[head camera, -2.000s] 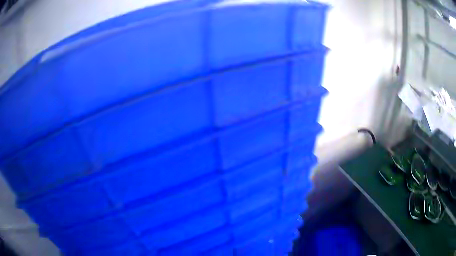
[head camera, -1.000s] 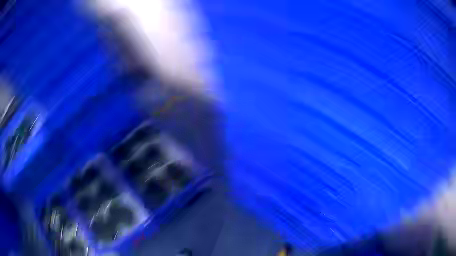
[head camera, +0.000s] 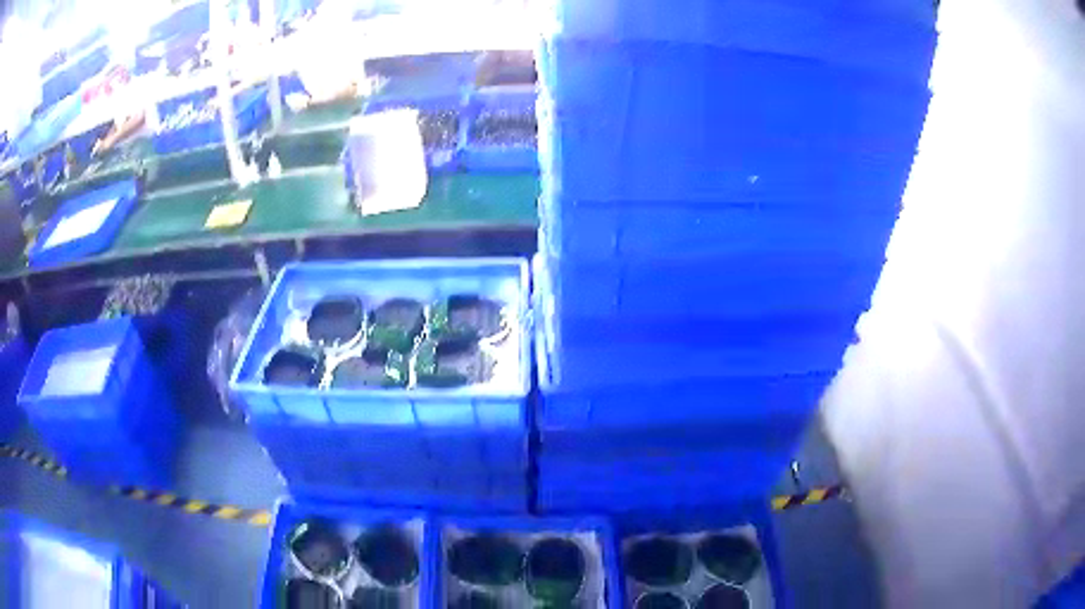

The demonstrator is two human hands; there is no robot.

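Note:
Several oval panel parts (head camera: 337,320) with dark windows and some green lie in two rows on the white liner of a blue crate (head camera: 387,408), which tops a stack at the centre. More oval panel parts (head camera: 387,554) lie in three lined blue crates along the bottom edge; these crates (head camera: 525,519) are cut off by the frame. A tall stack of blue crates (head camera: 726,202) stands right beside the centre stack. Neither my left hand nor my right hand is in view.
A green workbench (head camera: 286,206) with blue trays runs across the back left. A blue crate stack or stool (head camera: 83,378) stands at left. Yellow-and-black tape (head camera: 190,504) marks the floor. A white wall (head camera: 964,297) bounds the right.
The view has swung from the tall crate stack and a green bench at right, through a blurred frame, to the lined crates and the back bench. The tall stack now shows at centre right.

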